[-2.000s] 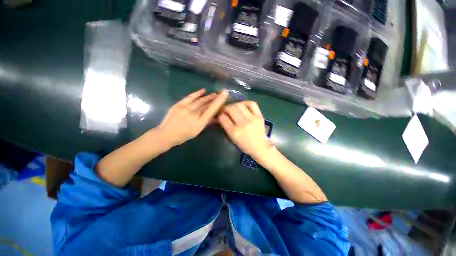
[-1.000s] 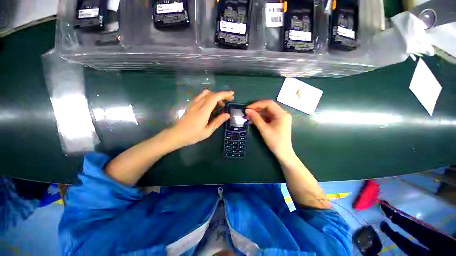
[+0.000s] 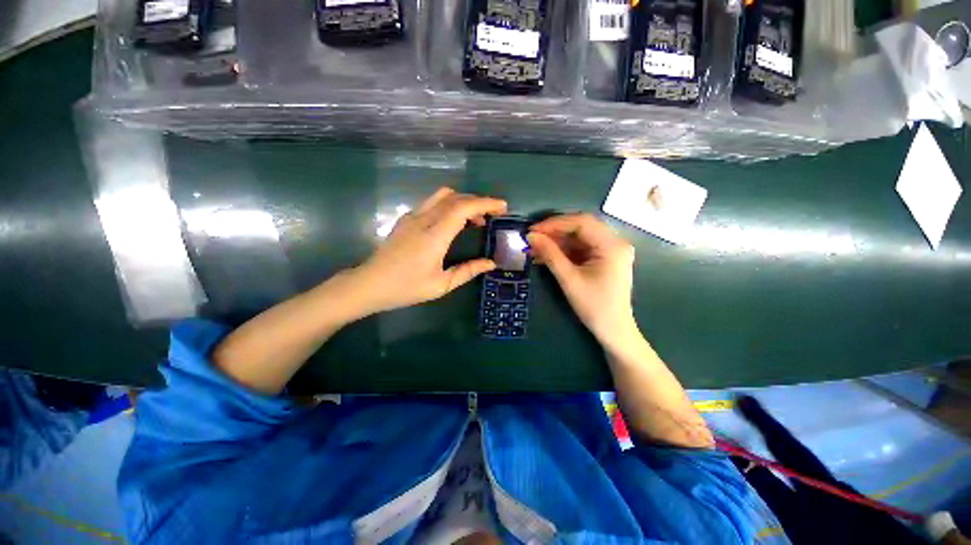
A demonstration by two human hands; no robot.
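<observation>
A dark keypad phone (image 3: 506,293) lies face up on the dark green bench, its lit-looking screen away from me and its keys towards me. My left hand (image 3: 431,250) is at the phone's left edge, thumb beside the lower screen and fingers by the top corner, with a gap between them. My right hand (image 3: 591,266) has thumb and forefinger pinched at the screen's upper right. A small bluish-white glint shows at these fingertips; whether they hold a film cannot be told.
A clear tray (image 3: 426,112) with black phones (image 3: 505,43) spans the far edge. A white card with a brown spot (image 3: 654,200) lies right of the phone. A plain white card (image 3: 928,186) lies far right. Glossy film strips (image 3: 144,229) lie left.
Since two seconds ago both hands have come from above the phone to either side of its screen, uncovering it. Over the last second they have barely moved; the view has shifted slightly.
</observation>
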